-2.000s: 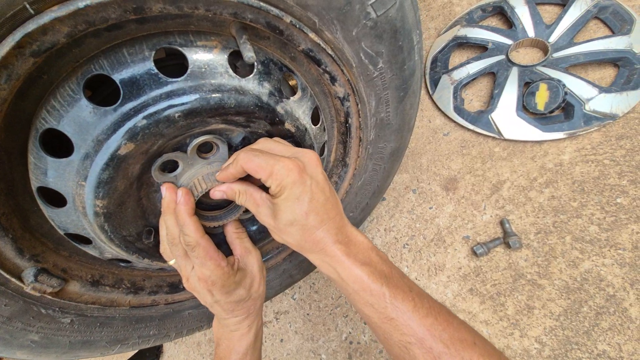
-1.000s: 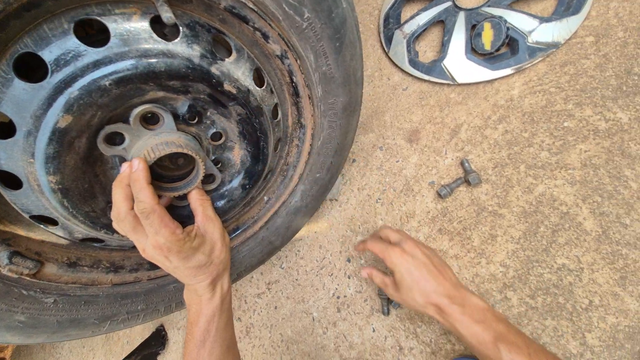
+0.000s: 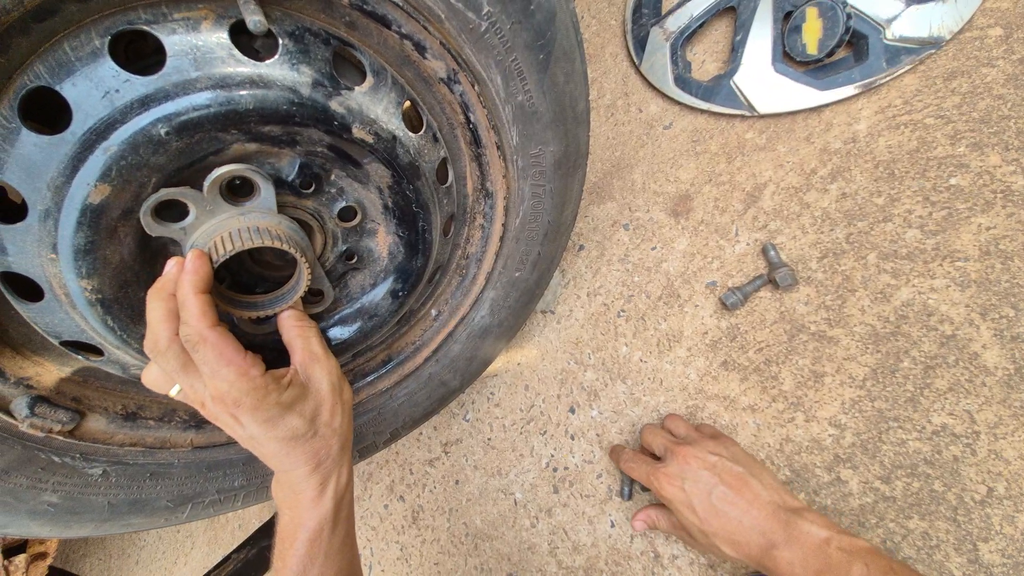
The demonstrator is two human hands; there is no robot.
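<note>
My left hand (image 3: 248, 368) holds a grey hub adapter (image 3: 260, 232) with a toothed ring and bolt-hole lobes, fingertips on its left and lower edges, in front of the black steel wheel rim (image 3: 104, 152). Low at the right, my right hand (image 3: 712, 488) reaches over the rough ground, fingers spread around a small dark bolt (image 3: 626, 486), which it partly covers; a firm grip cannot be made out. Two wheel bolts (image 3: 756, 280) lie touching on the ground above that hand.
The rim carries a black tire (image 3: 520, 184), filling the left. A silver and black wheel cover (image 3: 784, 72) with a loose-looking centre cap lies at the top right. A dark bar (image 3: 248, 552) shows at the bottom edge, left of my left wrist.
My right hand has left the adapter and gone down right to the bolt on the ground. My left hand has kept hold of the adapter. The view has shifted.
</note>
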